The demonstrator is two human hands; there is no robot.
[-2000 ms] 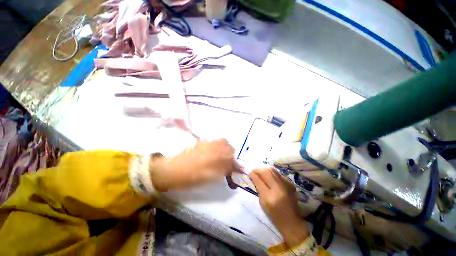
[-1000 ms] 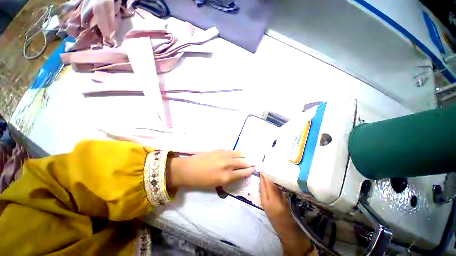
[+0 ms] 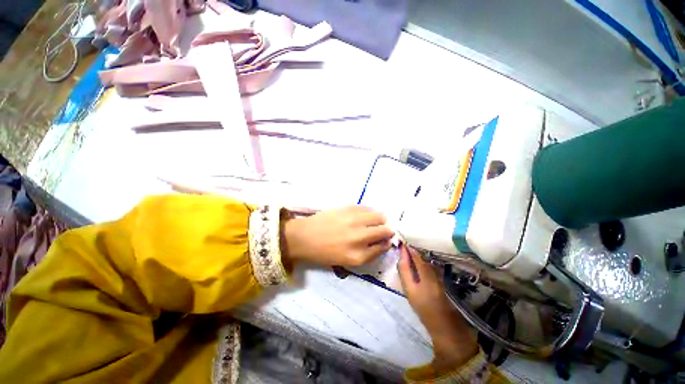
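Note:
My left hand (image 3: 342, 237) lies over the needle plate (image 3: 389, 184), its fingertips pinched close to the presser foot area. My right hand (image 3: 424, 289) is just right of it, fingertips almost touching the left ones. A small pale end of fabric shows between the fingertips. A narrow pink fabric strip (image 3: 300, 212) shows at the left wrist and runs under the left hand. The sewing machine's white head (image 3: 499, 191), with a blue band and yellow label, stands right of the hands. The needle is hidden.
A pile of pink strips (image 3: 161, 30) lies at the far left, with strips trailing over the white table (image 3: 315, 165). Purple-grey cloth (image 3: 353, 19) lies beyond. A dark green cylinder (image 3: 616, 165) crosses above the machine. A white cable (image 3: 60, 56) lies on brown wood.
My left hand has moved from left of the plate to beside the machine head, and my right hand has stayed close by. The view has shifted, with the strip pile now nearer the upper left.

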